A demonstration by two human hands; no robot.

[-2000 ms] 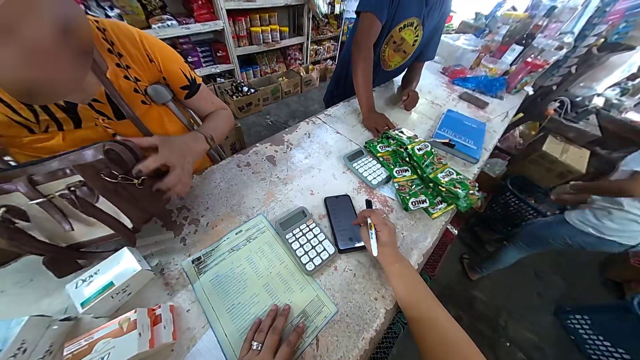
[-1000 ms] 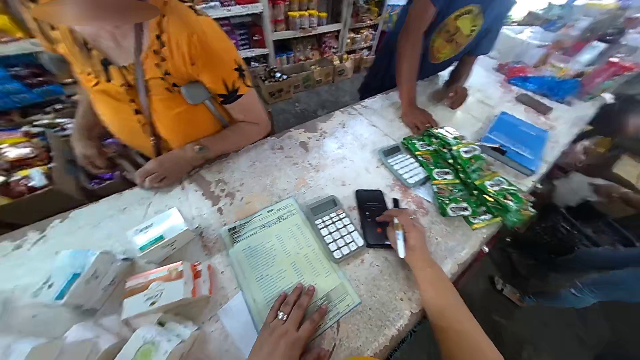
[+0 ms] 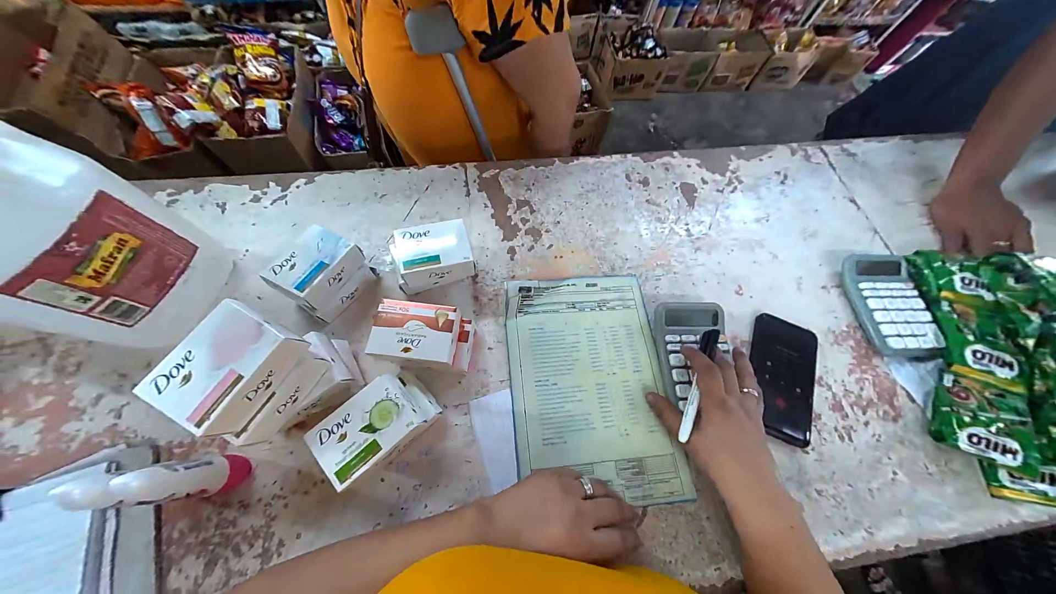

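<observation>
My left hand rests closed over the lower edge of a printed form in a clear sleeve; whether its fingers grip the edge is unclear. A white marker pen with a black end is held in my right hand, whose fingers lie over the keys of a grey calculator. Just right of that hand lies a black smartphone with its screen dimly lit. White paper shows from under the form's left side.
Dove soap boxes stand left of the form, near a large white plastic jug and a pink-capped bottle. Rightward are a second calculator, green Milo sachets and another person's hand. A person in orange stands across the counter.
My right hand has moved left from the phone to the calculator, with the pen still in it. The view has swung left, and the person in orange no longer has arms on the counter.
</observation>
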